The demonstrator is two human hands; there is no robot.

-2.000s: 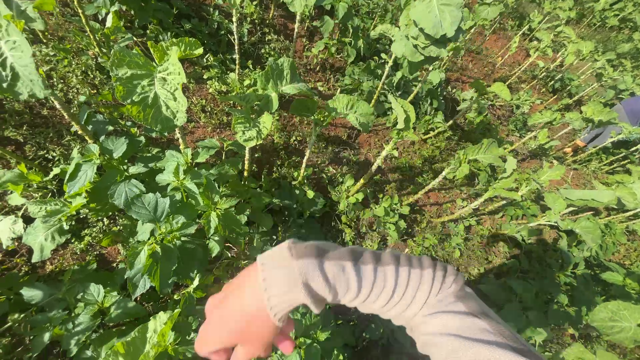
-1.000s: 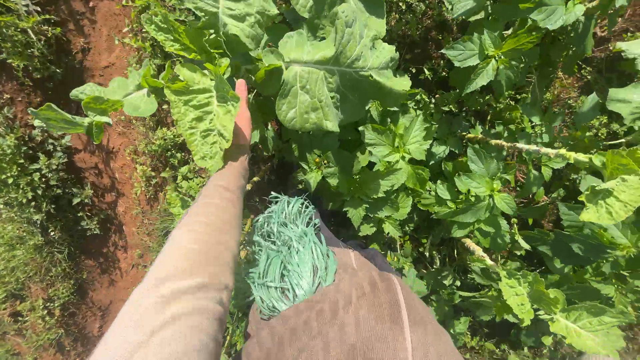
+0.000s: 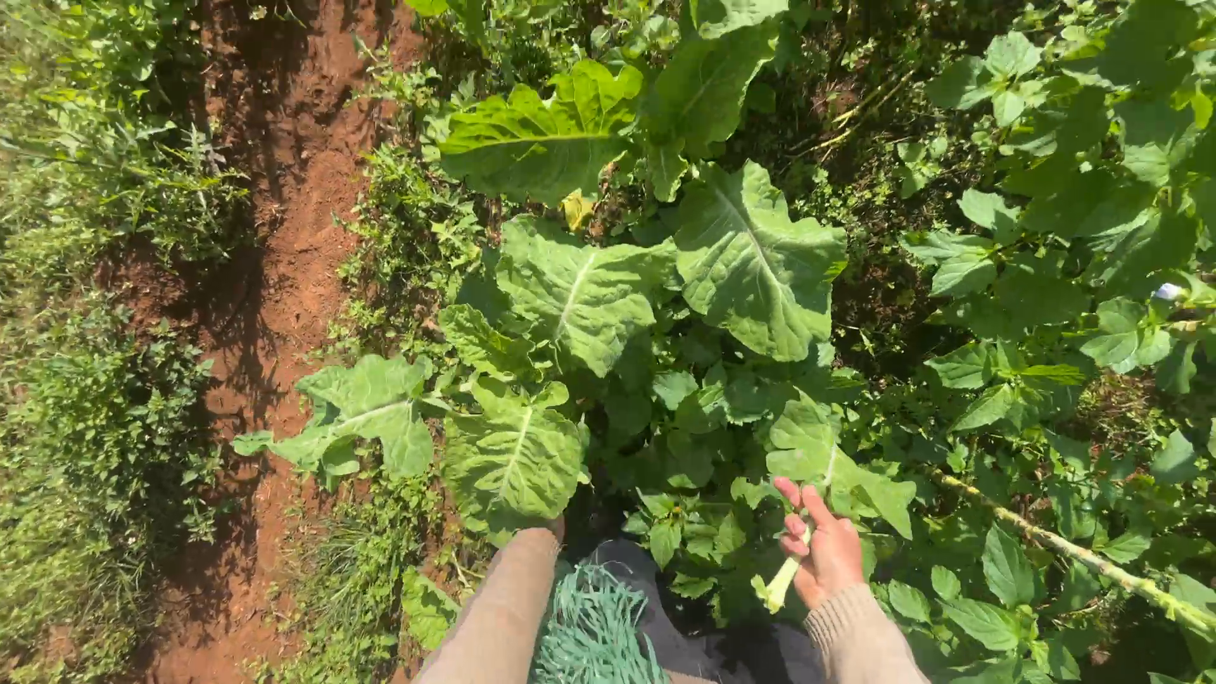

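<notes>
In the head view, my right hand (image 3: pixel 828 551) is closed around the pale stalk of a picked green leaf (image 3: pixel 807 442); the stalk's cut end points down and left. My left hand (image 3: pixel 557 528) is almost wholly hidden under a broad lobed leaf (image 3: pixel 518 454) of a leafy plant, and its fingers cannot be made out. More large leaves of the plant, such as one with a pale midrib (image 3: pixel 584 290), spread above both hands. A bundle of green strips (image 3: pixel 600 627) hangs at my waist between my forearms.
A red soil path (image 3: pixel 294 275) runs down the left, with low weeds (image 3: pixel 104 408) beyond it. Dense leafy plants (image 3: pixel 988 399) fill the right side. A bare, knobbly stem (image 3: pixel 1073 551) slants across the lower right.
My right hand now shows at the lower right holding a leaf. The hand that reached up beside a leaf a second ago has drawn lower, under the foliage. The view has swung strongly since the first frame.
</notes>
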